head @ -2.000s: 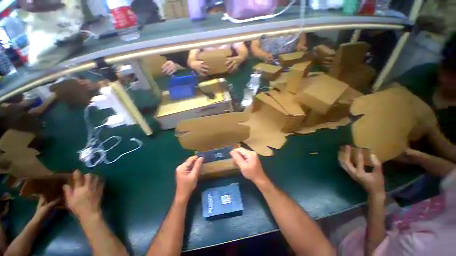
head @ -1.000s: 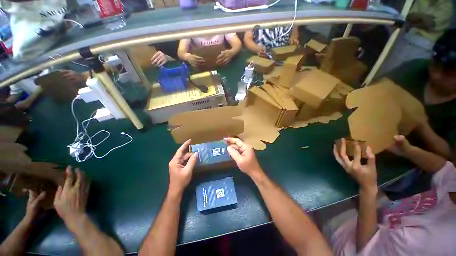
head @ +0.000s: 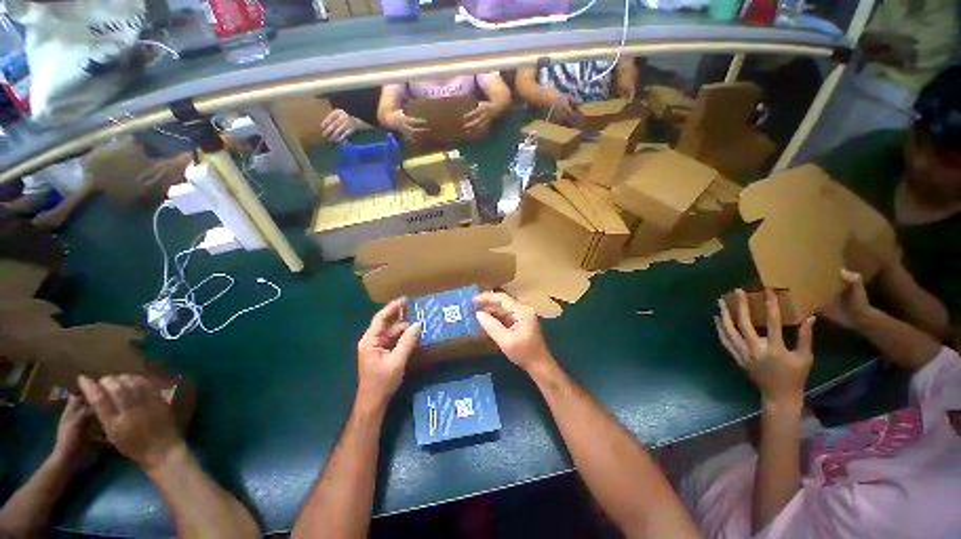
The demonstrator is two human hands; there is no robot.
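A blue printed card (head: 445, 315) with a white square code is held by its two ends, over the tray of an open brown mailer box (head: 434, 263). My left hand (head: 388, 345) pinches its left end and my right hand (head: 510, 328) pinches its right end. The box lid stands open behind the card, and the card and my hands hide much of the tray. A second blue card (head: 455, 408) lies flat on the green table (head: 590, 379), just in front of the box.
Folded cartons (head: 632, 205) are heaped at right centre. An equipment box (head: 395, 211) with a blue holder (head: 368, 165) stands behind the mailer. A white cable (head: 195, 305) and power strip (head: 227, 205) are at left. Neighbours handle cartons on both sides. A shelf (head: 443, 55) crosses above.
The held card has come up out of the tray area and now faces me more fully. My hands have stayed near the same spot. The left neighbour's hands and carton have shifted.
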